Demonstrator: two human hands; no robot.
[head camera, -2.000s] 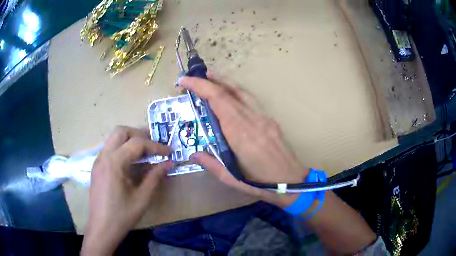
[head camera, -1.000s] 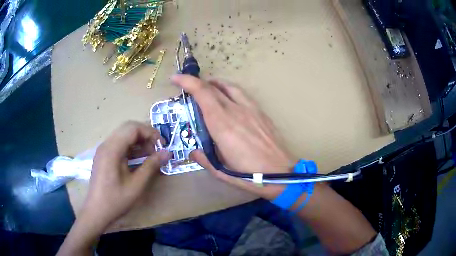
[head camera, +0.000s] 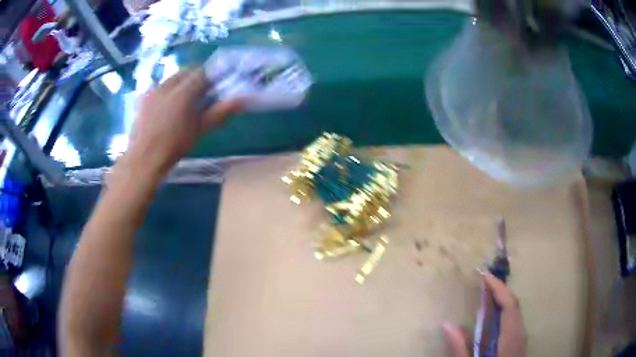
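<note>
The view is blurred. My left hand (head camera: 171, 115) is stretched out at the upper left and grips the edge of the white socket housing (head camera: 265, 77), which is over the green conveyor. The housing's inside is too blurred to make out. My right hand (head camera: 502, 317) is at the lower right, cut off by the bottom edge, and holds the soldering iron (head camera: 491, 314) with its tip pointing up. The gold and green strip-and-wire bundle (head camera: 349, 185) lies on the cardboard between my hands, with a single brass strip (head camera: 372, 261) just below it.
A clear fume hood (head camera: 512, 104) hangs at the upper right. The green conveyor (head camera: 369, 77) runs behind the cardboard sheet (head camera: 293, 307). Crinkled clear plastic (head camera: 185, 24) lies at the upper left. The tray's edge (head camera: 589, 244) and a black iron stand (head camera: 626, 226) are at the right.
The view has swung up and left. My left hand has carried the housing from the cardboard to over the conveyor. My right hand has come away from the housing, still holding the iron.
</note>
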